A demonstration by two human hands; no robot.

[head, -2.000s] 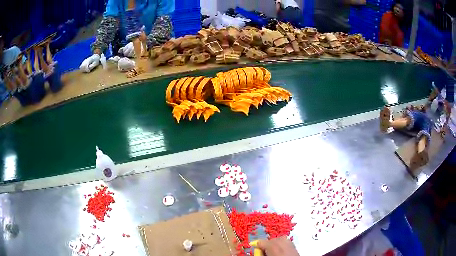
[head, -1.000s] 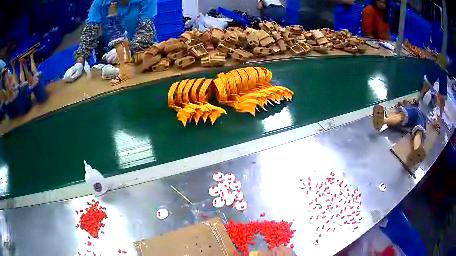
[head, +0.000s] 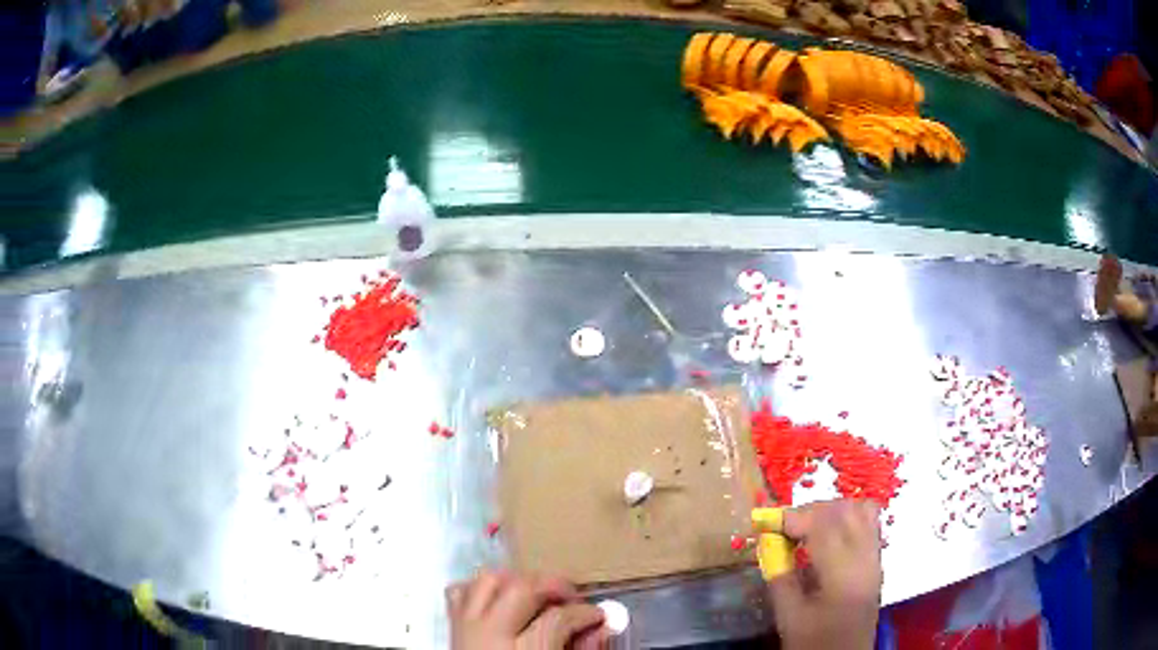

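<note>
My left hand (head: 527,612) is at the front table edge, its fingertips closed on a white disc (head: 613,618). My right hand (head: 825,559), with yellow finger cots (head: 773,554) on thumb and forefinger, is at the right edge of the cardboard pad (head: 572,476), beside a heap of red pieces (head: 825,457). Its thumb and forefinger are near each other; whether something tiny is between them cannot be told. A white lump (head: 638,486) sits on the pad, with a thin dark line beside it.
A glue bottle (head: 408,218) stands at the back edge by the green conveyor (head: 318,152), which carries orange items (head: 838,95). A thin stick (head: 650,305) lies beyond the pad. Marked discs (head: 991,444) lie at right, others (head: 318,489) at left. Another red heap (head: 370,326) is at back left.
The view has tilted down and turned left. My left hand has come into view with a white disc. My right hand, at the picture's bottom edge before, now shows fully beside the pad.
</note>
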